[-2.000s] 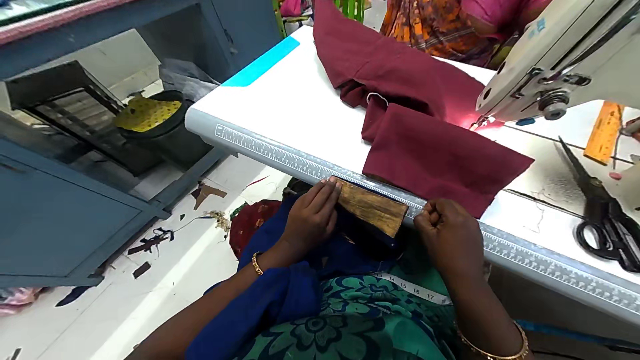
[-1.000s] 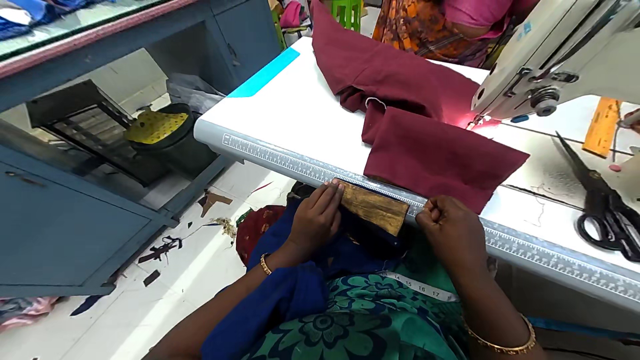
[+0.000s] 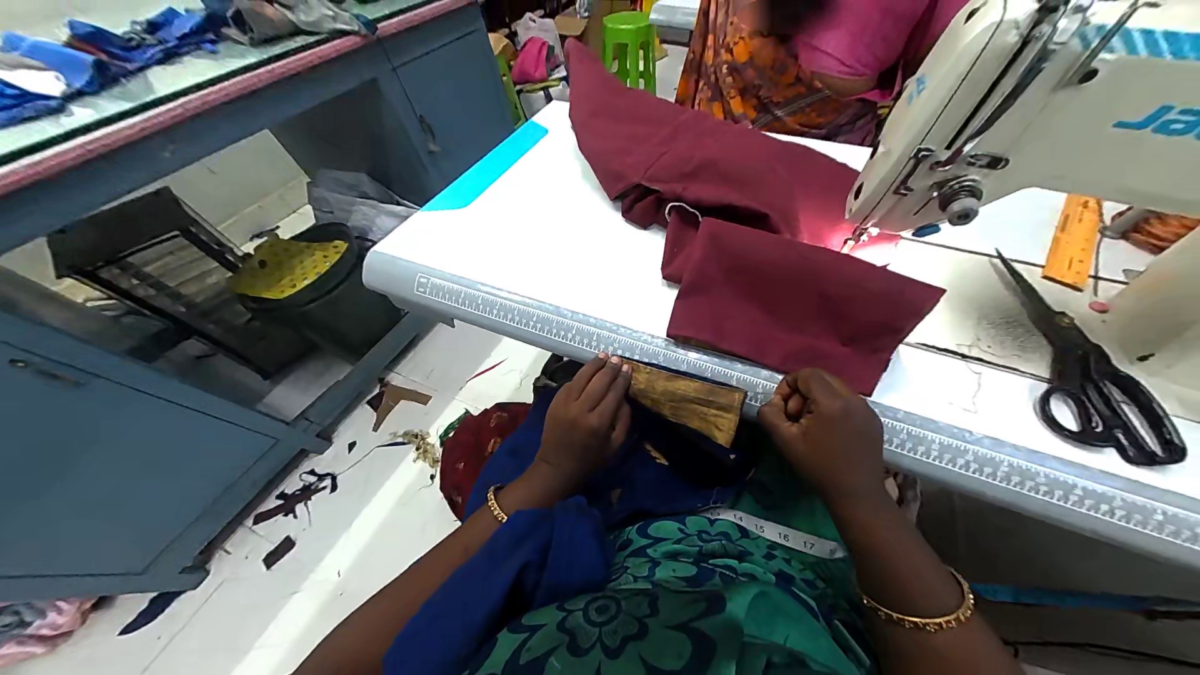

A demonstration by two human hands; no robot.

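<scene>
A brownish-gold piece of cloth [image 3: 689, 403] with a dark blue edge lies along the front edge of the sewing table. My left hand [image 3: 589, 411] rests on its left end, fingertips at the printed ruler strip [image 3: 553, 322]. At the right end is my right hand [image 3: 820, 422], its fingers curled and pinched by the dark edge; what lies between them is hidden. Maroon fabric [image 3: 797, 305] is spread on the table, part of it under the needle area of the sewing machine [image 3: 966, 122]. A white tape measure [image 3: 778, 532] hangs across my lap.
Black-handled scissors [image 3: 1078, 375] and a wooden ruler [image 3: 1072, 242] lie on the right of the table. Another person [image 3: 844, 47] is behind it. On the left are a blue cabinet [image 3: 141, 450], a dark bin [image 3: 328, 305] and scraps on the floor. A green stool [image 3: 630, 47] stands behind.
</scene>
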